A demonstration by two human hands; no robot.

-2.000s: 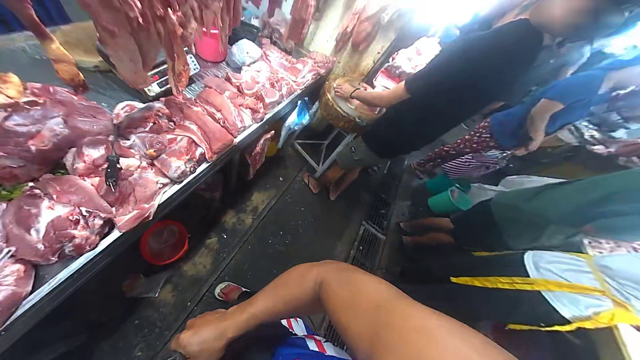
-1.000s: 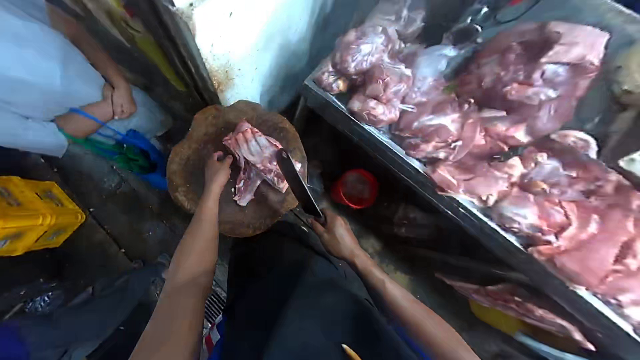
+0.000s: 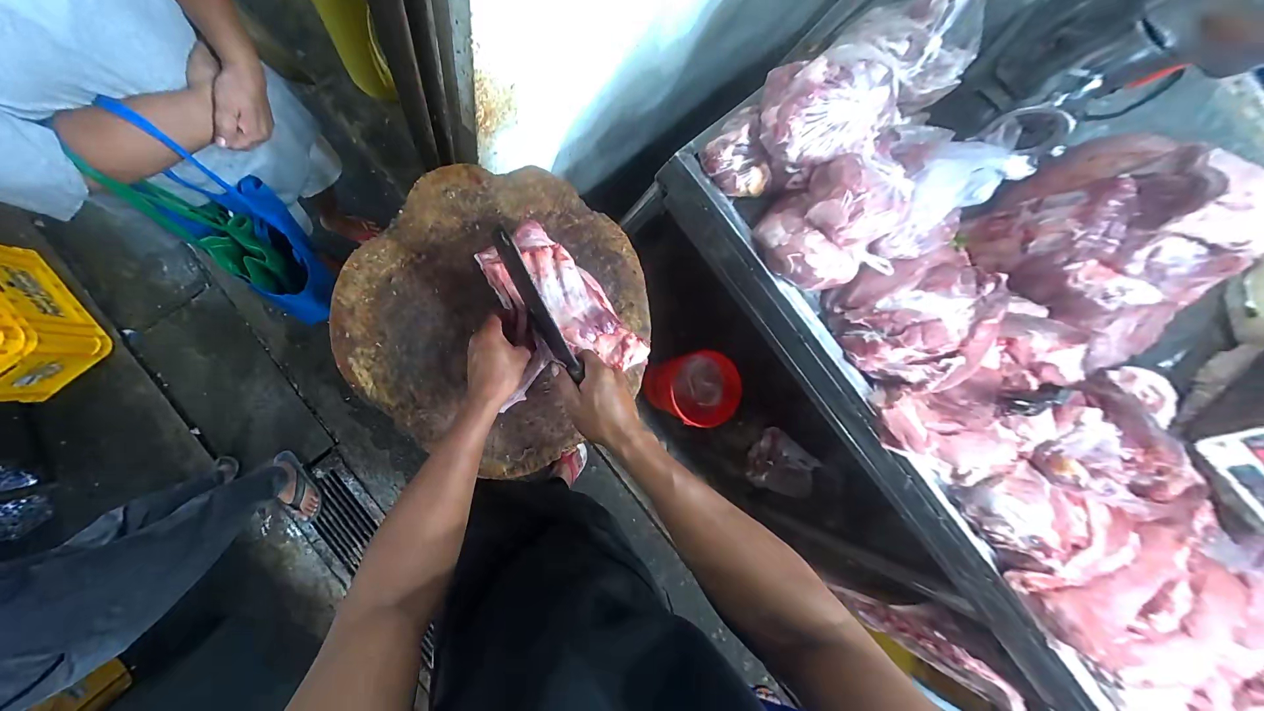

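A slab of raw ribs (image 3: 583, 296) lies on a round wooden chopping block (image 3: 395, 316) with a scalloped edge. My right hand (image 3: 600, 400) is closed on the handle of a dark-bladed knife (image 3: 533, 296), possibly a cleaver. Its blade lies across the ribs, pointing up and left. Just left of the blade, my left hand (image 3: 497, 365) grips the lower left edge of the meat; its fingertips are partly hidden.
To the right, a metal-edged counter (image 3: 790, 326) holds raw meat (image 3: 1106, 464) and bagged meat (image 3: 839, 168). A red bucket (image 3: 706, 388) stands below it. At the left are a person with folded hands (image 3: 240, 107), a blue bag (image 3: 286, 267) and a yellow crate (image 3: 49, 326). A pale wall (image 3: 632, 69) rises behind the block.
The view has swung from the counter and other people to the block. Since one second ago, the knife has moved left onto the ribs, and my left hand has moved to their lower edge.
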